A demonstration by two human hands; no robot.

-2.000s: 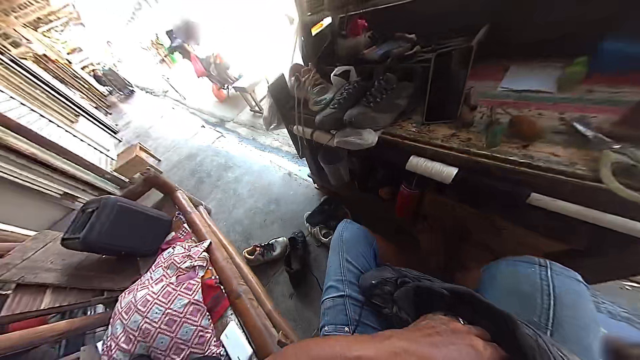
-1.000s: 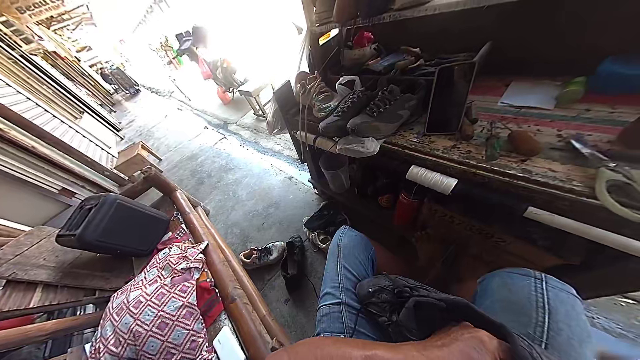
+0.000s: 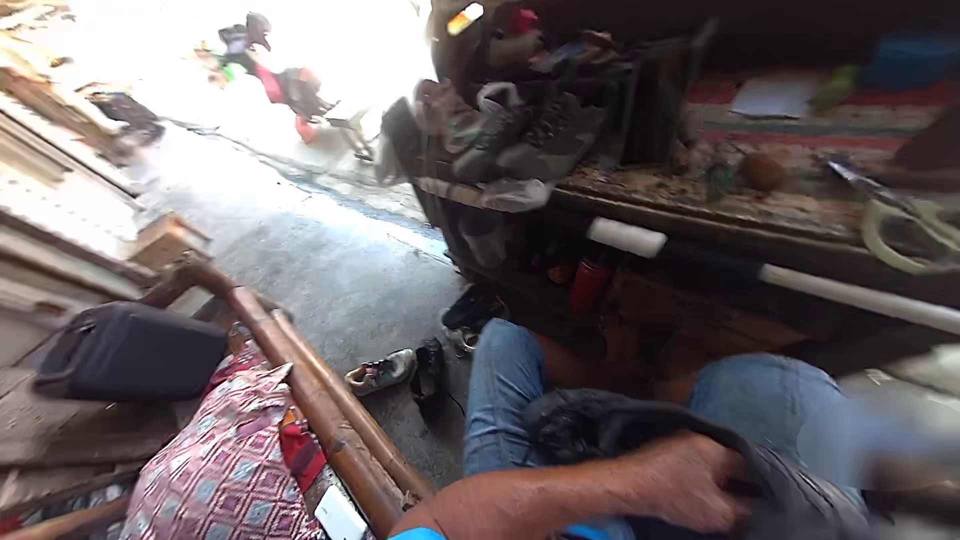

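A black bag or piece of dark leather-like material [image 3: 637,416] lies across my lap, over my jeans [image 3: 499,397]. My left hand [image 3: 697,480] is on it at the lower right, its fingers curled and partly hidden in the dark folds. My right hand cannot be made out; the far right edge is badly blurred. A pair of scissors with pale handles [image 3: 892,217] rests on the bench at the right, near a round brown object [image 3: 761,172]. Dark sneakers [image 3: 551,139] stand at the bench's left end.
The cluttered bench [image 3: 795,217] runs above my knees. Shoes [image 3: 382,371] lie on the concrete floor [image 3: 300,277]. A bamboo rail [image 3: 307,382] separates the floor from a patterned cloth [image 3: 225,457] and a black case [image 3: 139,351]. A red cylindrical container [image 3: 590,286] stands under the bench. A person [image 3: 247,37] is in the bright background.
My left hand and forearm have come further into view over the dark material. A blurred, pale shape has appeared at the right edge.
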